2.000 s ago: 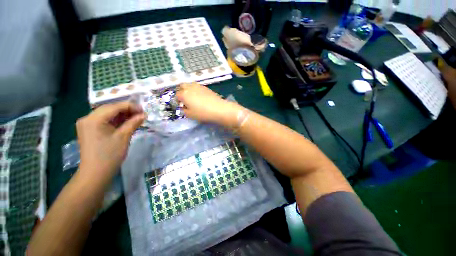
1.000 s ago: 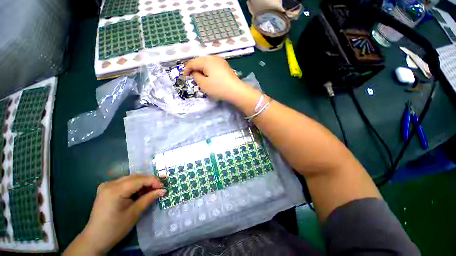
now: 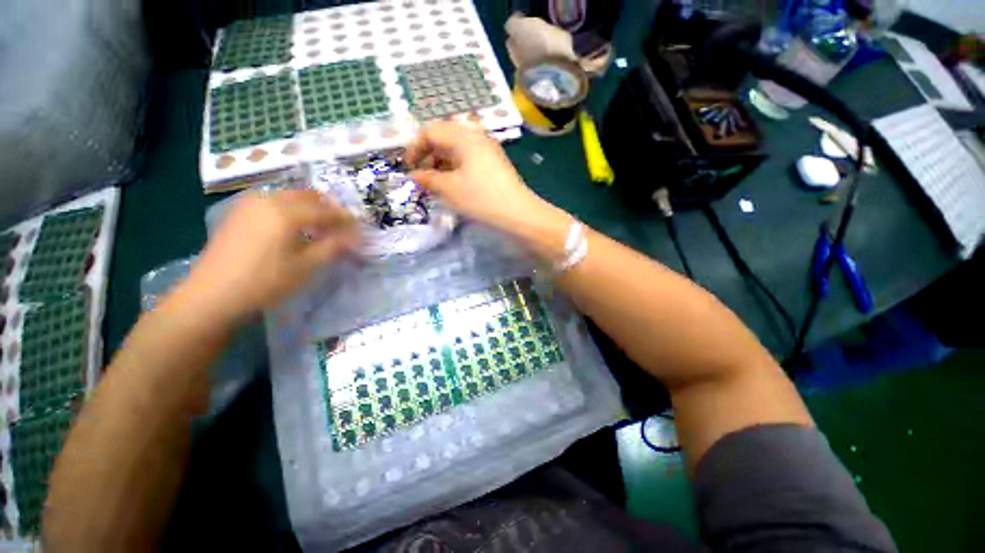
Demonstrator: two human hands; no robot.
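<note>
The green PCB panel (image 3: 448, 378) lies on bubble wrap (image 3: 454, 454) in front of me. Its far rows are bright with silvery shields; the nearer rows show green and gold. Beyond it is the open clear bag of loose shields (image 3: 391, 194). My right hand (image 3: 464, 167) is at the bag's right side, fingers bent over the shields; whether it pinches one cannot be seen. My left hand (image 3: 270, 243) is blurred at the bag's left side, thumb and fingers near its edge; its grip is unclear.
White trays with brown spots hold green panels at the far side (image 3: 346, 135) and left (image 3: 97, 292). A tape roll (image 3: 551, 92), yellow handle (image 3: 594, 148), black box with cables (image 3: 680, 140), white item (image 3: 818, 171) and blue-handled tool (image 3: 840, 270) stand right.
My left hand has moved from the panel's left edge up to the bag. My right hand stays at the bag. The whole view has shifted slightly.
</note>
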